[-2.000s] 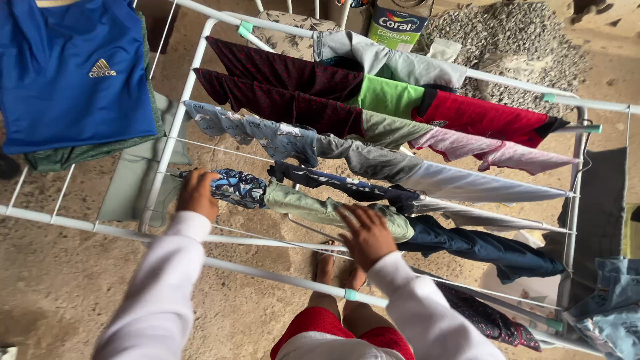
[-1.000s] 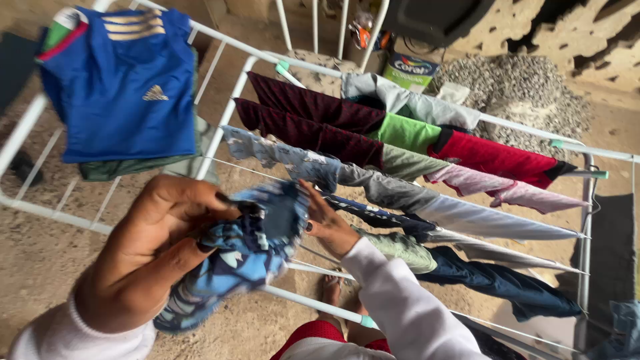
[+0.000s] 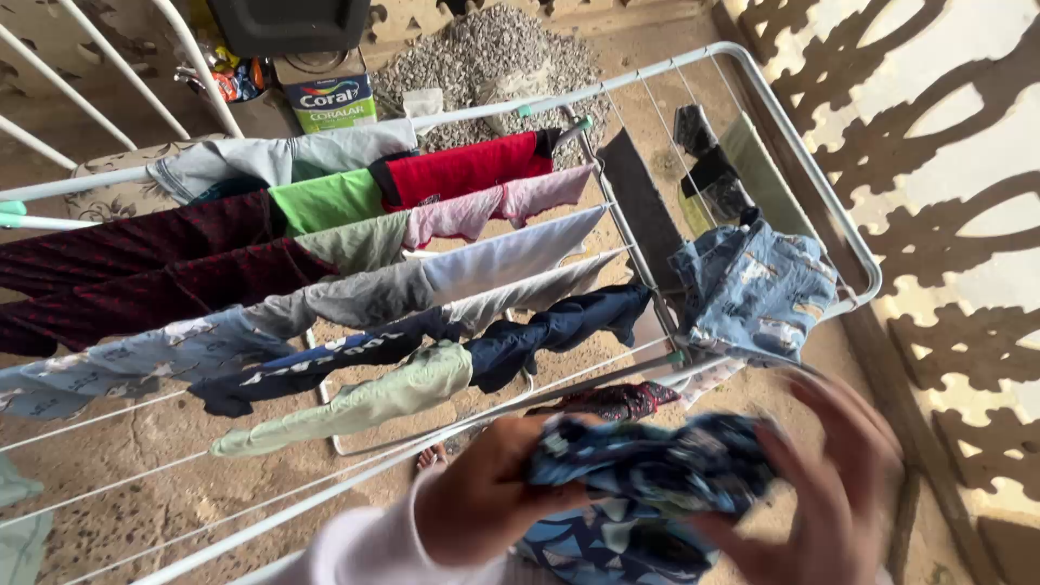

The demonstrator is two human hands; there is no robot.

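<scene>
A bunched blue patterned garment [image 3: 642, 487] is low in the view, in front of the white clothes rack [image 3: 455, 431]. My left hand [image 3: 496, 479] grips its left side, thumb and fingers closed on the cloth. At its right side my right hand [image 3: 821, 487] is blurred, fingers spread around the edge of the cloth; whether it grips cannot be told. Beyond my hands, a pale green garment [image 3: 366, 398] and a navy garment [image 3: 561, 333] hang on the rack's lines. Light blue printed clothing [image 3: 756, 284] lies over the right wing.
More clothes hang in rows, among them a red garment [image 3: 471, 166] and a pink one [image 3: 496, 207]. Behind the rack stand a paint can [image 3: 329, 93] and a gravel heap [image 3: 487, 57]. A patterned openwork wall or its shadow [image 3: 934, 203] is at right.
The blue patterned garment hung on the rack two seconds ago; one second ago it was off it, in my hands. The view has swung right, showing the rack's right wing.
</scene>
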